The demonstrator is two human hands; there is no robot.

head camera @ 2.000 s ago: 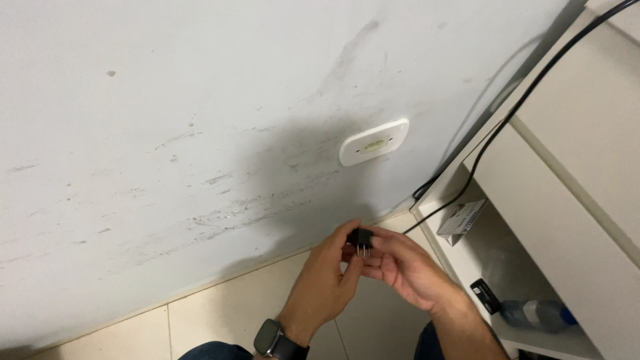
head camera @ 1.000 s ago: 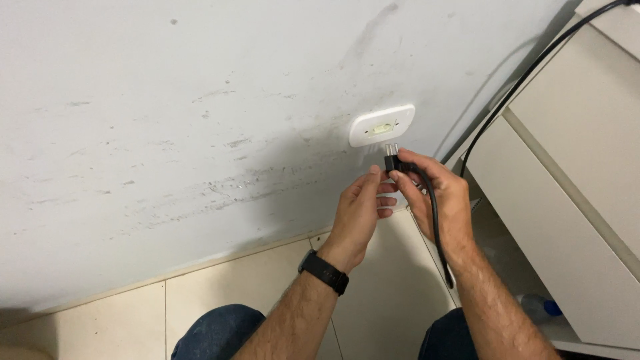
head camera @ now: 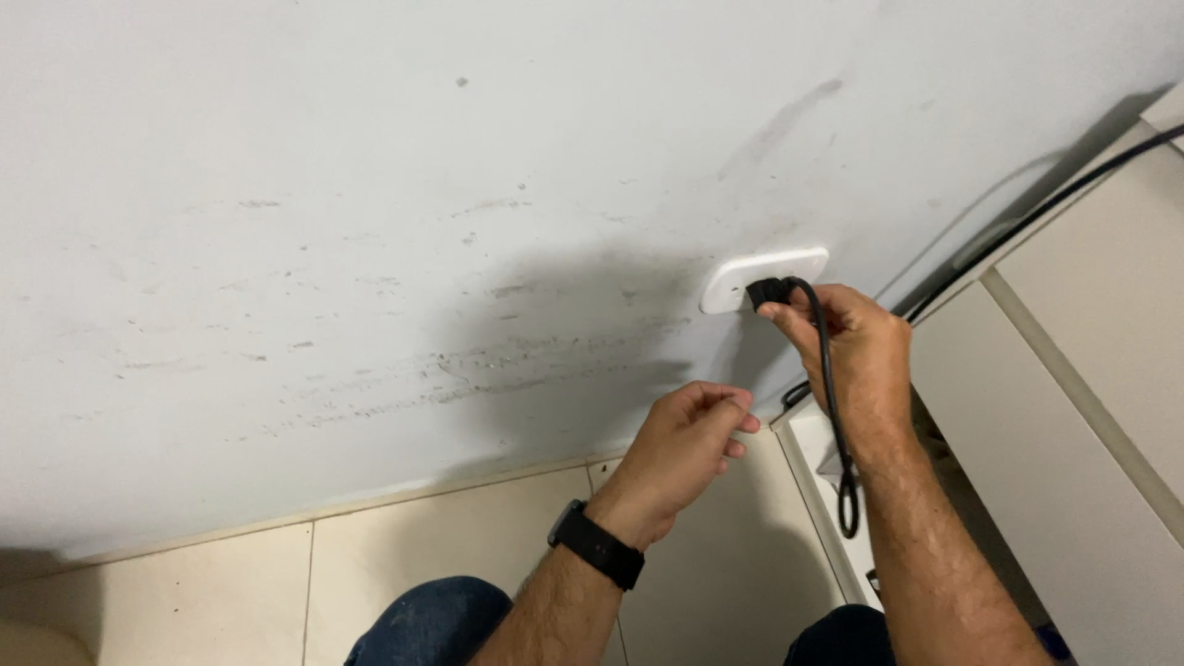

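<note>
A black power plug [head camera: 768, 293] sits against the white wall outlet [head camera: 723, 289], its prongs out of sight. My right hand [head camera: 846, 356] grips the plug from the right between thumb and fingers. From the plug a black cord [head camera: 826, 388] bends over and hangs in a loop in front of my right wrist. Lower and to the left, my left hand [head camera: 689, 439] is held off the wall with its fingers curled together and nothing visible in them. A dark watch band [head camera: 597, 546] is around my left wrist.
At the right stands a pale cabinet [head camera: 1027, 407] with an open lower compartment. Another stretch of black cable [head camera: 1045, 217] runs along its upper edge by the wall. The scuffed wall [head camera: 370, 277] meets the tiled floor [head camera: 416, 532] below. My knees in jeans show at the bottom.
The plug was between both hands, then in my right hand below the outlet with its prongs visible. Now it is at the outlet, and my left hand has moved away from it.
</note>
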